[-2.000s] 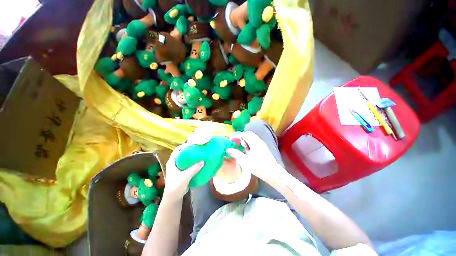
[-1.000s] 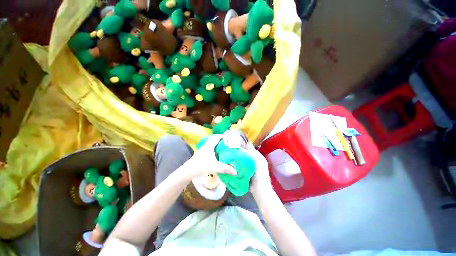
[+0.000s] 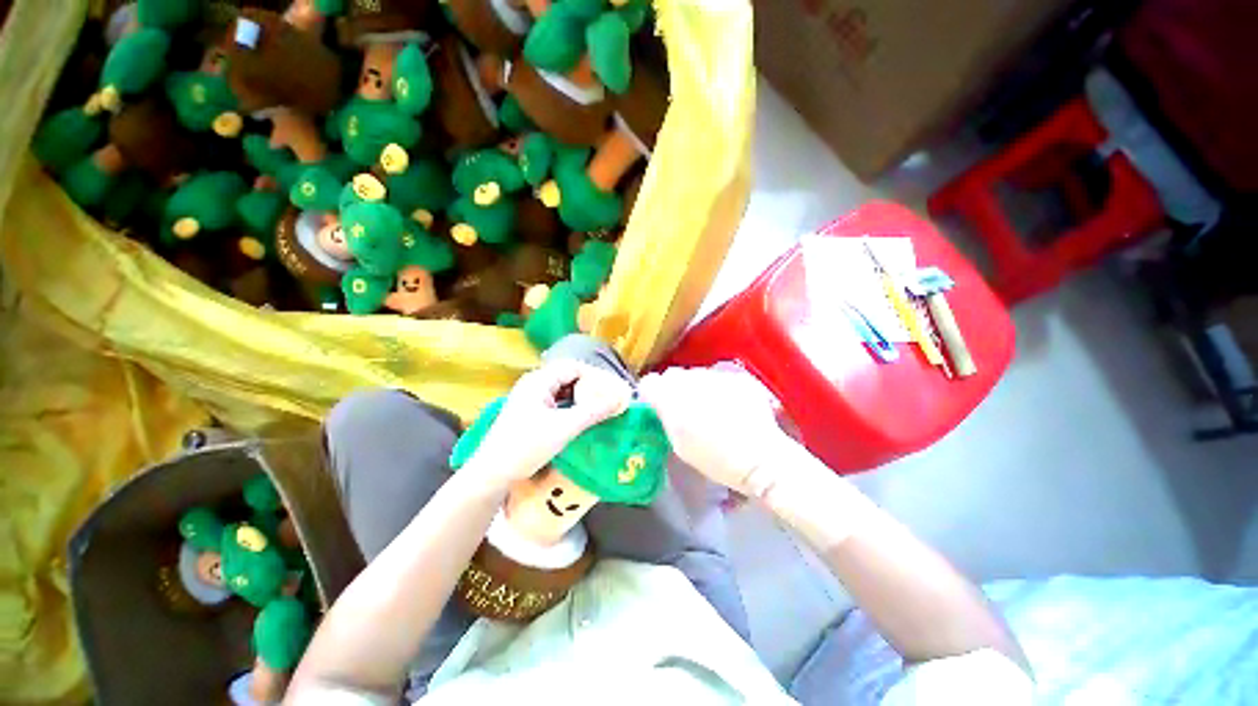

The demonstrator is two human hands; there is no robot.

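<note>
A plush toy [image 3: 549, 513] lies on my lap, its smiling pale trunk and brown pot with gold lettering facing up. Its green crown [image 3: 628, 462] with a gold dollar sign points away from me. My left hand [image 3: 563, 411] is at the top of the crown, fingers pinched at its upper edge. My right hand [image 3: 711, 421] is just right of it, fingertips close to those of my left hand. A tiny dark thing shows between the fingertips; I cannot tell what it is. Whether my right hand holds a tool is hidden.
A yellow-rimmed sack [image 3: 690, 193] full of plush toys stands ahead of my knees. An open carton [image 3: 111, 552] with a few toys is at the left. A red stool [image 3: 883, 435] at the right bears paper [image 3: 844, 262], pens and a tan-handled tool [image 3: 952, 335]. Another red stool [image 3: 1014, 186] stands beyond.
The toy has turned so its face and lettering show. My hands have moved from around the crown to its top edge, fingertips together. The view has shifted, with the sack now further left.
</note>
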